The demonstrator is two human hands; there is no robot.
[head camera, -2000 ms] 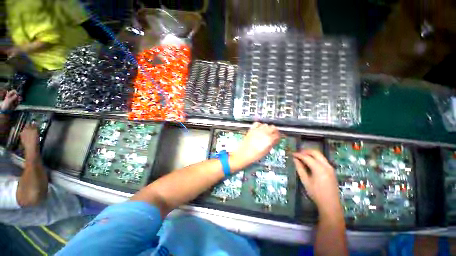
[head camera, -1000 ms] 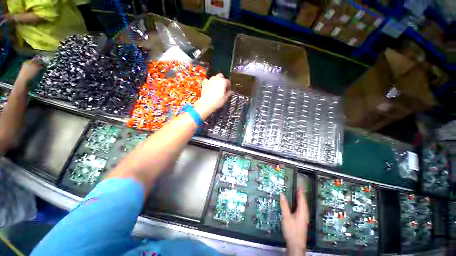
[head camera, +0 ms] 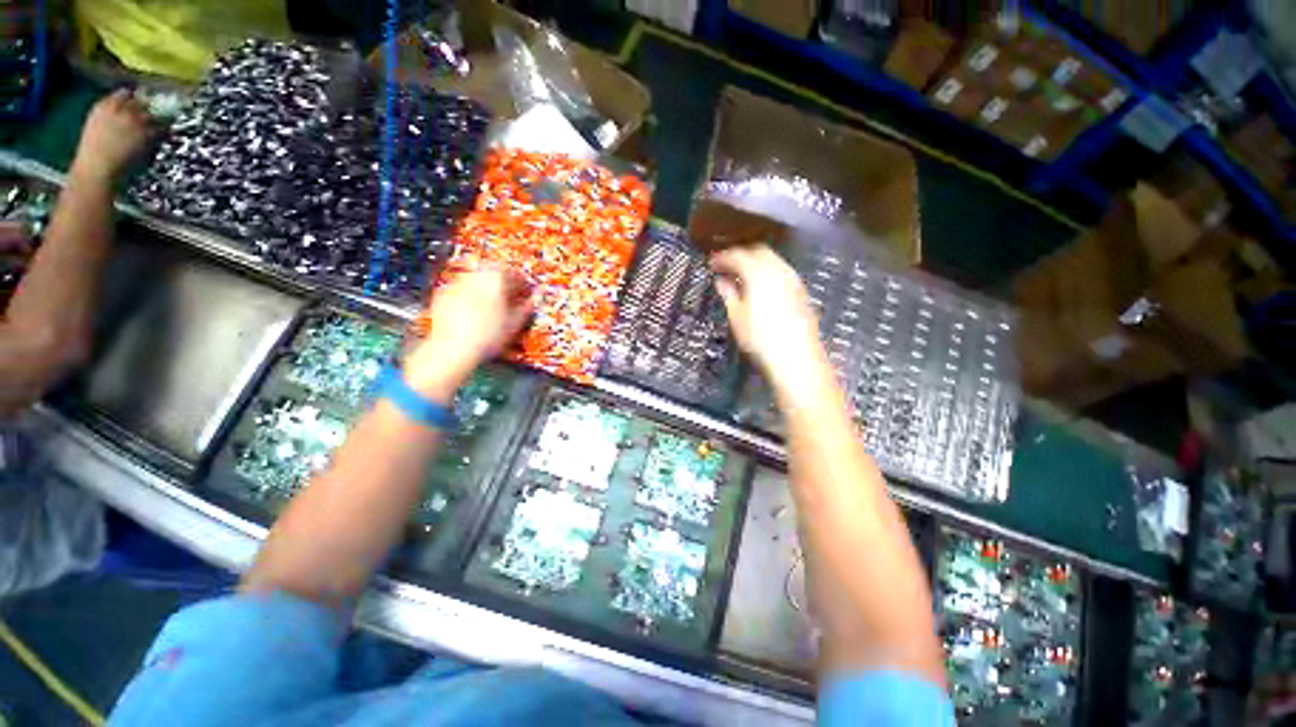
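My left hand (head camera: pixel 481 310), with a blue wrist strap (head camera: pixel 415 398), is at the lower part of the heap of orange components (head camera: pixel 554 234); its fingertips are among them, and I cannot tell if it grips one. My right hand (head camera: pixel 763 301) is over the upper right of the smaller component tray (head camera: pixel 665 315), fingers bent downward; whether it holds a part cannot be told. A carrier with four green circuit boards (head camera: pixel 550 537) lies in the track below and between my arms. One small orange part (head camera: pixel 704 449) shows on its upper right board.
Clear blister tray (head camera: pixel 924 362) right of my right hand, partly behind my forearm. Black component heap (head camera: pixel 249 156) at left, with a blue coiled cord (head camera: pixel 387 156) hanging before it. Another person's arm (head camera: pixel 64 270) at far left. Metal track edge (head camera: pixel 469 621) runs along the front.
My left hand has moved from the top right of the orange heap down to its lower part. My right hand has moved from beside the carrier up to the smaller tray. The carrier appears further left.
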